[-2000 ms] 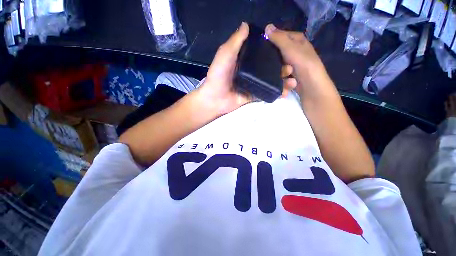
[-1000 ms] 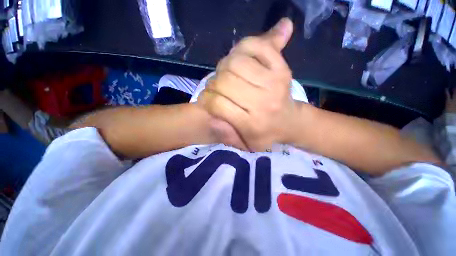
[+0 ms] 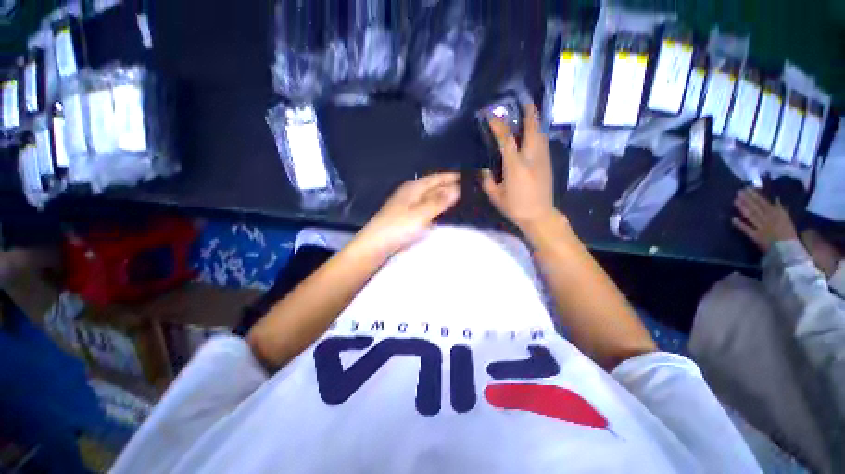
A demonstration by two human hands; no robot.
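My right hand point(image 3: 524, 176) reaches forward on the black bench and its fingers lie on a dark power bank point(image 3: 501, 113), with a small bright glow near the far end. The hand covers part of it. My left hand point(image 3: 419, 205) is near the bench edge, palm turned inward, fingers slightly curled, holding nothing that I can see. A bagged white unit point(image 3: 305, 150) lies to the left of my left hand.
Bubble bags point(image 3: 347, 56) are bunched at the back middle. Open units with white cells point(image 3: 627, 85) stand in a row at the right. Bagged units point(image 3: 119, 125) are stacked at left. Another person's hand point(image 3: 764, 218) rests at the right bench edge. A red stool point(image 3: 130, 262) is below.
The clasped hands have come apart. My right hand has moved forward onto the power bank; my left stays nearer my body. The view has tilted up, showing more of the bench.
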